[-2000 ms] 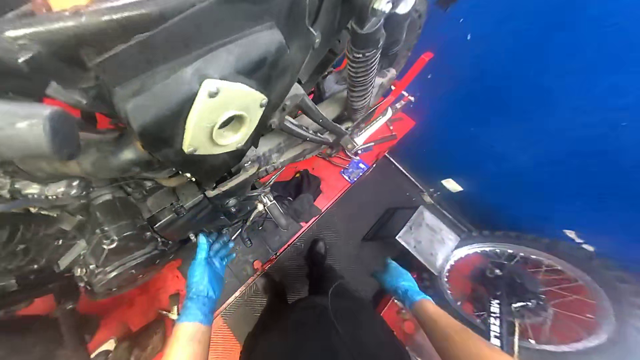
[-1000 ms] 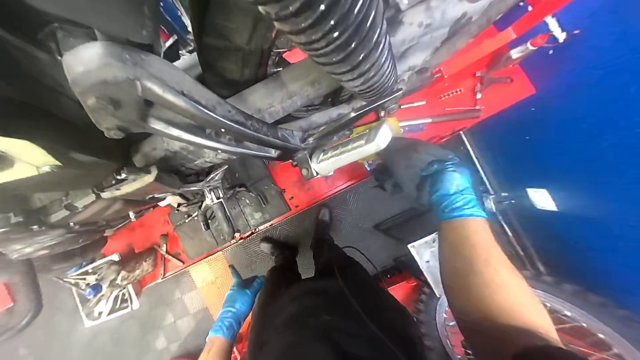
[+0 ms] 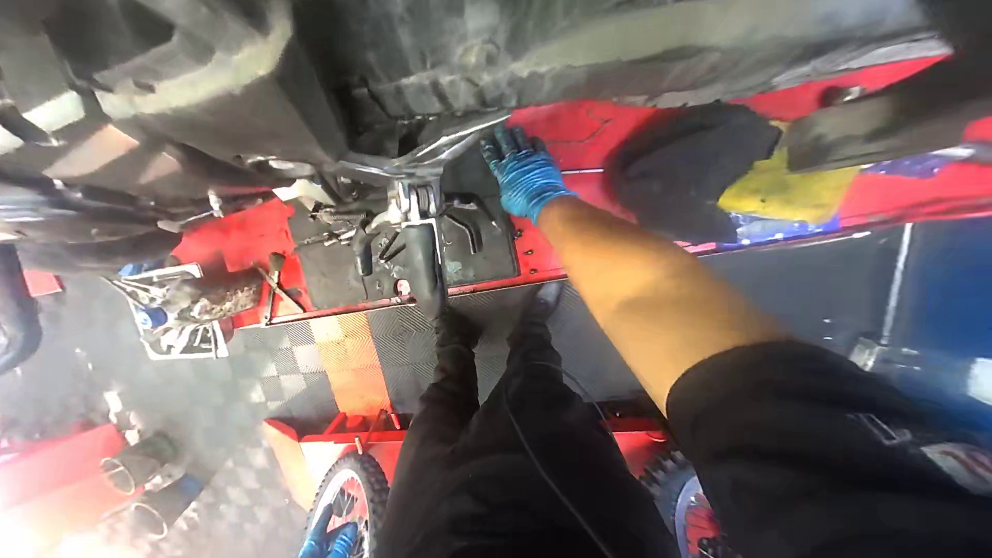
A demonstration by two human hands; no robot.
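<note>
My right hand (image 3: 528, 177), in a blue disposable glove, reaches forward with spread fingers over the dark mat (image 3: 482, 252) on the red lift platform (image 3: 593, 124). It lies just below the underside of the motorcycle (image 3: 496, 58), and nothing shows in its grasp. To its left is a metal bracket-like part (image 3: 416, 201) with a dark lever or peg below it. My left hand (image 3: 329, 539), gloved in blue too, is at the bottom edge in front of a knobby wheel (image 3: 349, 488). It is partly cut off, so its grip cannot be told.
Tools (image 3: 277, 288) lie on the platform's left part. Beyond them a white tray (image 3: 186, 353) holds more parts. A dark cloth-like item (image 3: 682, 170) and a yellow item (image 3: 790, 190) rest at the right. A second wheel (image 3: 686, 504) stands behind my legs.
My right hand has moved from beside the dark, blurred item at the right to the mat under the motorcycle. The view has shifted strongly.
</note>
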